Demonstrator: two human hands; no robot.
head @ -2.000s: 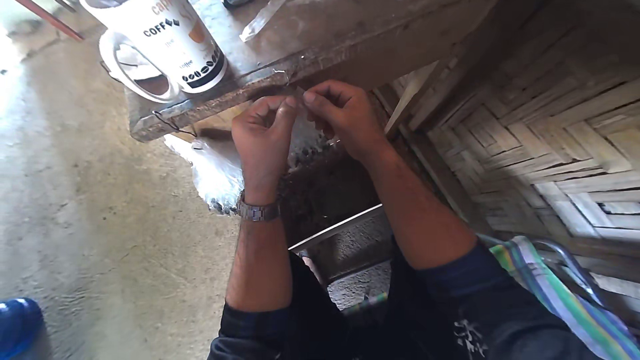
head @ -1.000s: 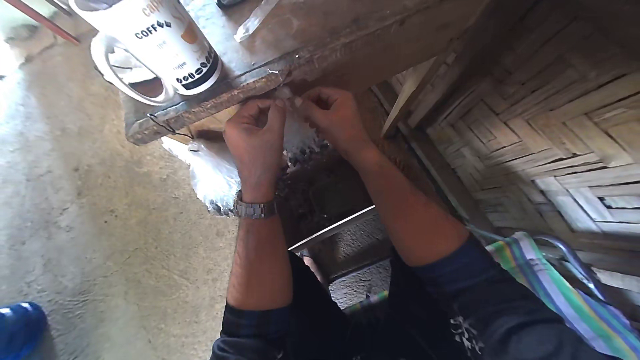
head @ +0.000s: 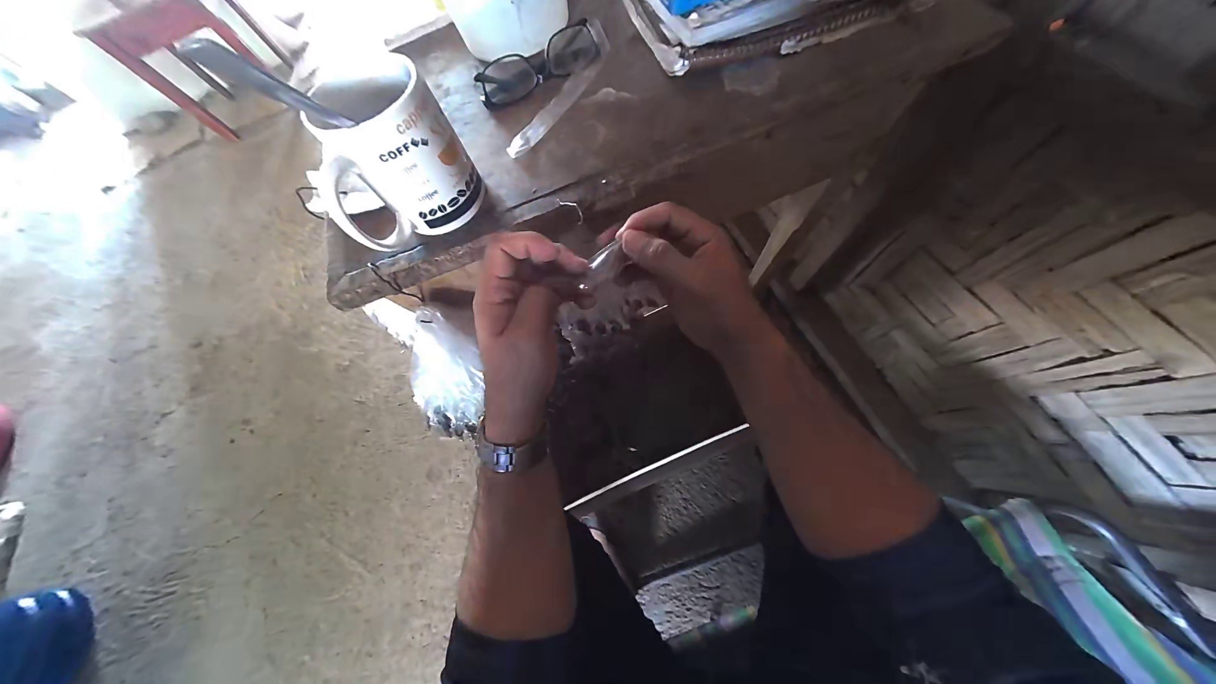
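Observation:
My left hand (head: 521, 313), with a metal wristwatch (head: 503, 456) on its wrist, pinches one end of a small clear plastic piece (head: 604, 261), perhaps a little bag or strip. The fingers of my right hand (head: 679, 266) grip its other end. Both hands are just off the front edge of a wooden table (head: 684, 152). A bunch of clear plastic bags with dark bits at their ends (head: 446, 370) hangs from the table edge, left of my left hand. More such plastic (head: 608, 318) hangs behind and below my fingers, partly hidden.
A printed white mug (head: 404, 157) with a metal utensil handle (head: 256, 81) stands at the table corner. Eyeglasses (head: 541, 71), a clear plastic strip (head: 560, 109), a white container (head: 503, 24) and notebooks (head: 741, 38) lie behind. A woven bamboo wall (head: 1073, 351) is at right, a striped chair (head: 1064, 570) below.
A clear plastic piece now shows stretched between my fingertips, and my hands are turned a little differently. The view has tilted up, showing eyeglasses and notebooks.

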